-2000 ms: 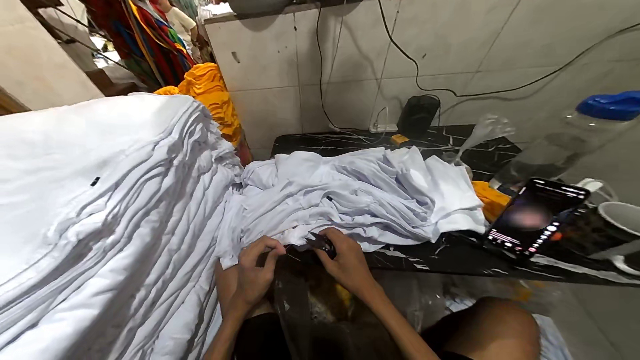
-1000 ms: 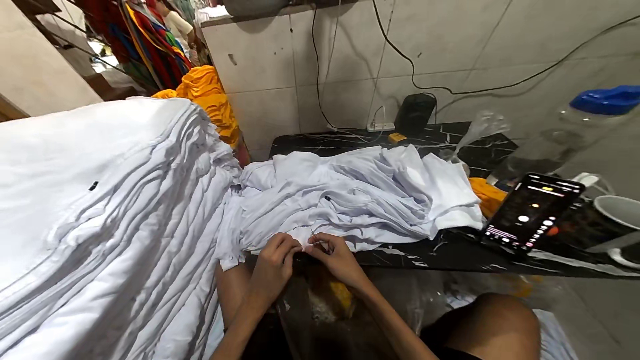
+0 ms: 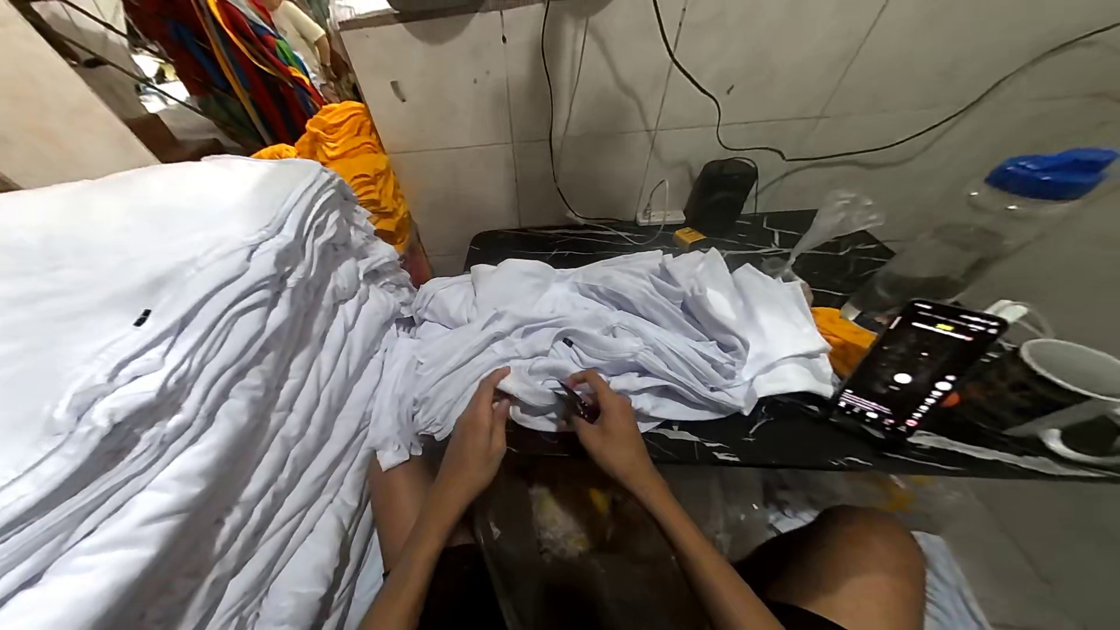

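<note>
White fabric garments (image 3: 612,306) lie in a rumpled heap on a black marbled table (image 3: 787,437). At the heap's near edge, my left hand (image 3: 481,424) pinches a fold of the white cloth between thumb and fingers. Just to the right, my right hand (image 3: 610,429) holds a small dark pair of thread snips (image 3: 573,402), its tip pointing up and left toward the cloth. A small black tag (image 3: 568,342) shows on the heap above the hands. A tall stack of white garments (image 3: 175,367) fills the left side, with another black tag (image 3: 143,318) on top.
On the right stand a lit smartphone (image 3: 919,367), a mug (image 3: 1067,385) and a clear bottle with a blue lid (image 3: 1050,175). A black device (image 3: 721,194) and a power socket (image 3: 661,216) are at the tiled wall. Orange cloth (image 3: 354,166) lies behind the stack; a person (image 3: 300,35) is far back.
My two hands, close together at the cloth's edge one second ago, are now farther apart. The snips show plainly again in my right hand, as they did two seconds ago.
</note>
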